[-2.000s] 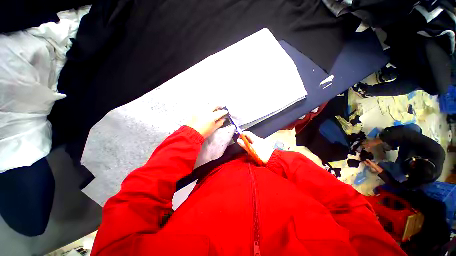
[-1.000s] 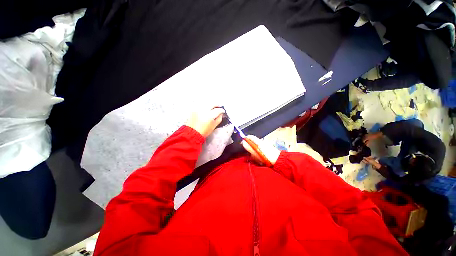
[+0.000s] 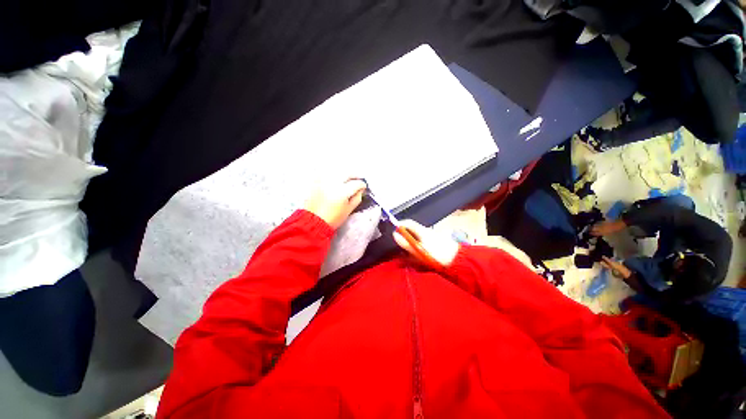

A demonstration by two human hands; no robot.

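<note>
A stack of white or pale grey pieces [image 3: 409, 123] lies slantwise on black cloth [image 3: 237, 74]; its lower left part is turned over or spread, showing a speckled grey face. My left hand [image 3: 337, 202] pinches the stack's edge near the middle, with a bit of black underside between the fingers. My right hand [image 3: 427, 244] holds scissors [image 3: 415, 243] by an orange handle loop. The blades point up-left at the edge beside my left fingertips. Whether the blades are open cannot be told.
White cloth [image 3: 41, 172] is crumpled at the left above a navy cloth pile [image 3: 49, 331]. Small white scraps [image 3: 531, 127] lie right of the stack. At the right, a person [image 3: 675, 245] crouches on the scrap-strewn floor near a red stool [image 3: 654, 344] and blue crate [image 3: 720, 311].
The scissors and right hand have shifted slightly right, with the handle lying flatter. The left hand stays in nearly the same place on the edge.
</note>
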